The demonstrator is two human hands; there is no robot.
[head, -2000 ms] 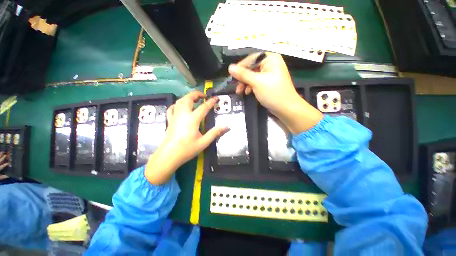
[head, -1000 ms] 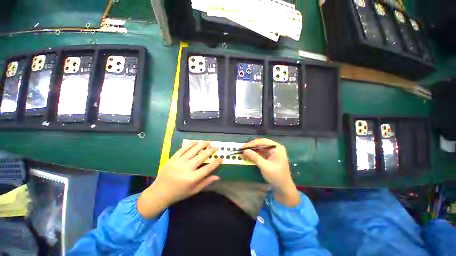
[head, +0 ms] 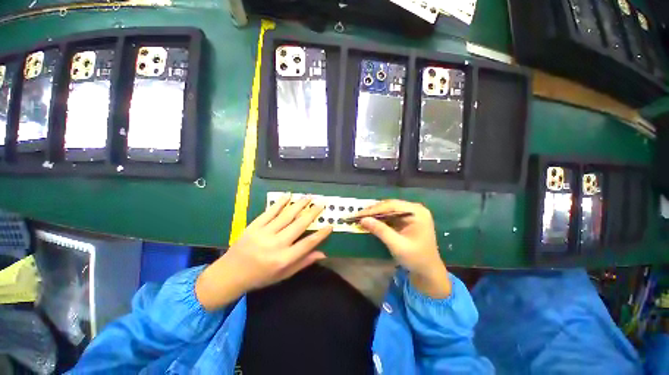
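A white adhesive sheet [head: 342, 208] with two rows of dark dots lies on the bench in front of me. My left hand [head: 275, 245] lies flat over its left part, fingers spread, holding nothing. My right hand [head: 408, 236] holds dark tweezers [head: 389, 215] like a pen, their tip over the sheet's lower dot row. Whether a dot is at the tip cannot be told. Beyond the sheet, a black foam tray [head: 336, 179] holds three phone housings: a left one [head: 301, 110], a middle one with a blue camera area [head: 378, 121] and a right one [head: 441, 124]. Its far-right pocket is bare.
Another tray of housings [head: 194, 110] stands left of the yellow tape [head: 248, 146]. A tray with two housings [head: 534, 220] is at the right, and stacked trays [head: 594, 66] are at the upper right. White dotted sheets [head: 461, 9] show at the top edge. A side bin [head: 92, 286] is lower left.
Both hands have moved from the tray's left housing down to the adhesive sheet, the left from beside the housing to flat on the sheet. The tweezers moved with the right hand. The view has shifted.
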